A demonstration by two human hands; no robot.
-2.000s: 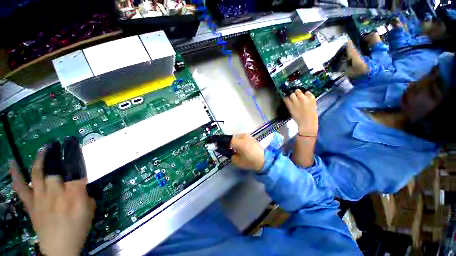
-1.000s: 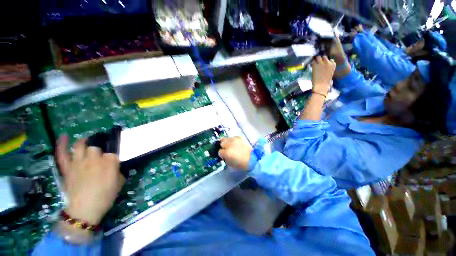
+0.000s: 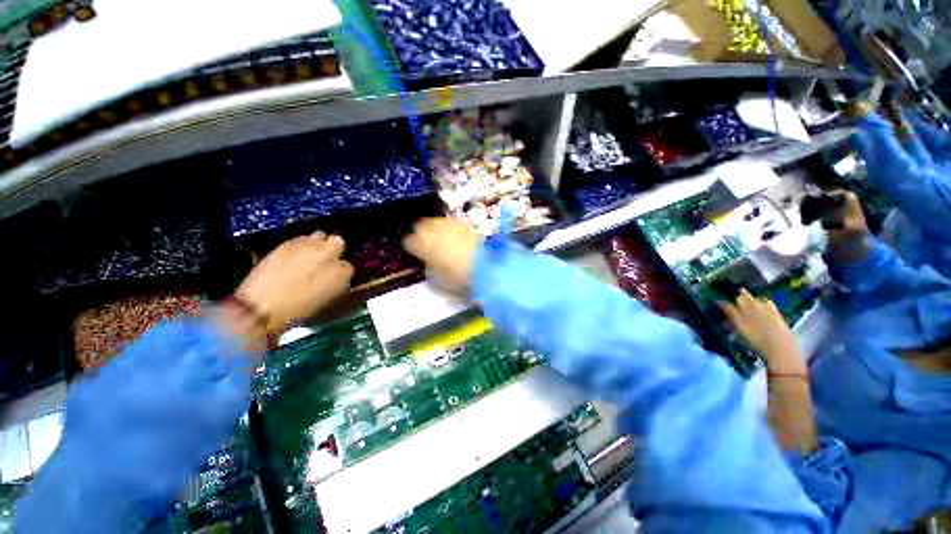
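My left hand (image 3: 297, 280) is at the left end of the box of dark red components (image 3: 384, 258), its fingertips hidden. My right hand (image 3: 443, 250) is at the right end of the same box, fingers pointing down. Whether either hand holds a piece cannot be told. Below lies a green circuit board (image 3: 360, 402) with a finned heatsink (image 3: 407, 316), a yellow strip (image 3: 452, 336) under it and a long white bar (image 3: 448, 448) across its middle.
Behind stand bins of blue components (image 3: 334, 188), cream components (image 3: 485, 177) and copper-brown components (image 3: 130, 325). A shelf edge (image 3: 313, 110) runs above them. At right, another worker's hand (image 3: 766, 329) is over a second board (image 3: 688, 250). A blue cord hangs near the centre.
The view has tilted up to the bins and shelf. Both my hands have moved from the board to the dark red components' box. The neighbouring worker's hands have moved back over the second board.
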